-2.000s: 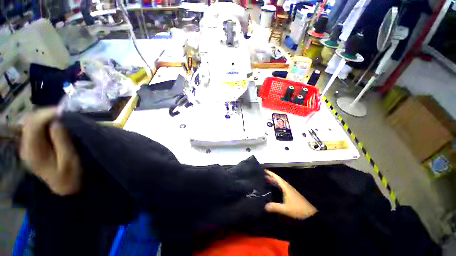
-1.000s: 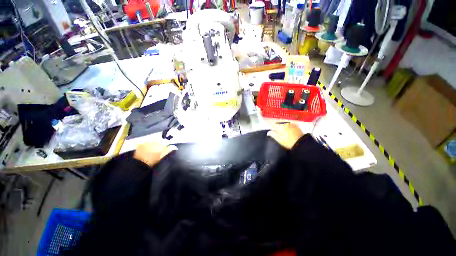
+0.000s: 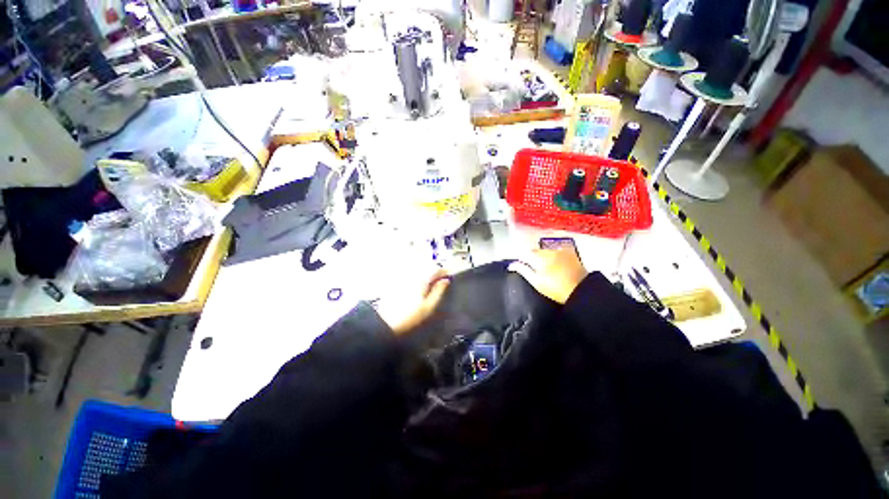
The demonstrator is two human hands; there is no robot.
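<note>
A black garment point(image 3: 487, 302) lies over the front edge of the white table, its far edge just in front of the sewing machine's bed. A small dark-blue label point(image 3: 482, 361) shows on its inside. My left hand point(image 3: 419, 304) grips the garment's left side. My right hand point(image 3: 552, 272) grips its far right corner, beside the partly covered smartphone point(image 3: 559, 243). The white sewing machine point(image 3: 425, 175) with a yellow sticker stands straight ahead. The garment's lower part merges with my dark sleeves.
A red basket point(image 3: 580, 193) with several dark thread cones stands right of the machine. Thin tools point(image 3: 647, 292) and a tan tray point(image 3: 690, 303) lie at the right. Dark cloth pieces point(image 3: 283, 217) lie left. A blue crate point(image 3: 102, 450) is at lower left, clear bags point(image 3: 146, 234) at far left.
My left hand first let its raised cloth down to the table edge, then moved right, closer to my right hand. The garment's far edge is now narrower between them, and the label faces up.
</note>
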